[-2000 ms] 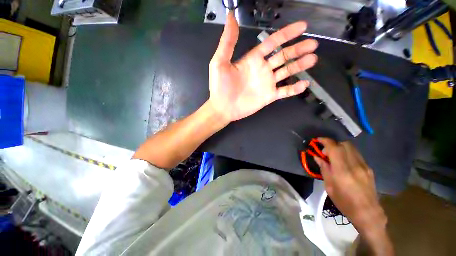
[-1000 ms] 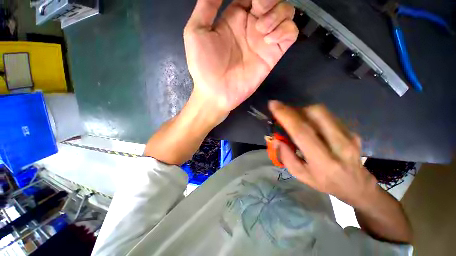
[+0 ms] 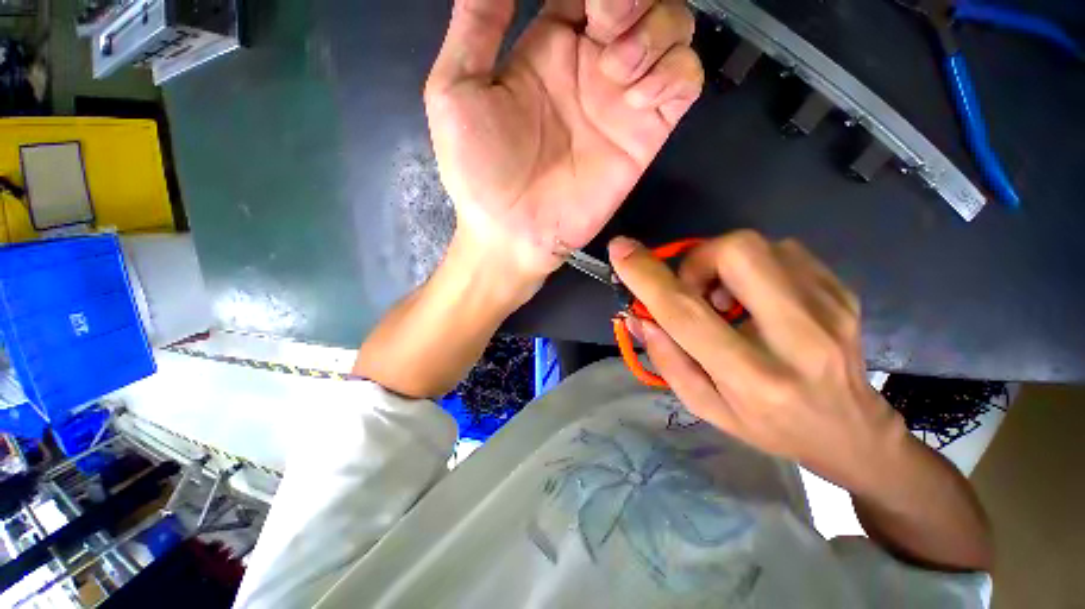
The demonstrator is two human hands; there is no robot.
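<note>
My left hand (image 3: 553, 125) is palm up over the dark mat, its fingers partly curled and cut off by the top edge; nothing shows in it. My right hand (image 3: 761, 345) holds the red-handled scissors (image 3: 644, 357) by the loops. The blade tips are at the base of my left palm, by the wrist, and appear to touch the skin. A long silver bar (image 3: 833, 95) with small black blocks along its lower edge lies on the mat beyond my hands. Blue-handled cutters (image 3: 978, 119) lie to its right, partly out of view.
The dark mat (image 3: 761, 179) covers the green-topped bench (image 3: 262, 179). A blue crate (image 3: 77, 315) and yellow housing (image 3: 113, 179) stand at left. A metal box (image 3: 179, 36) is at upper left. Black tangled parts show below the bench edge (image 3: 494, 387) and in a white bucket (image 3: 946, 410).
My left hand's spread fingers have curled. My right hand has lifted the scissors from the mat's front edge and brought the tips to my left wrist. The view has shifted.
</note>
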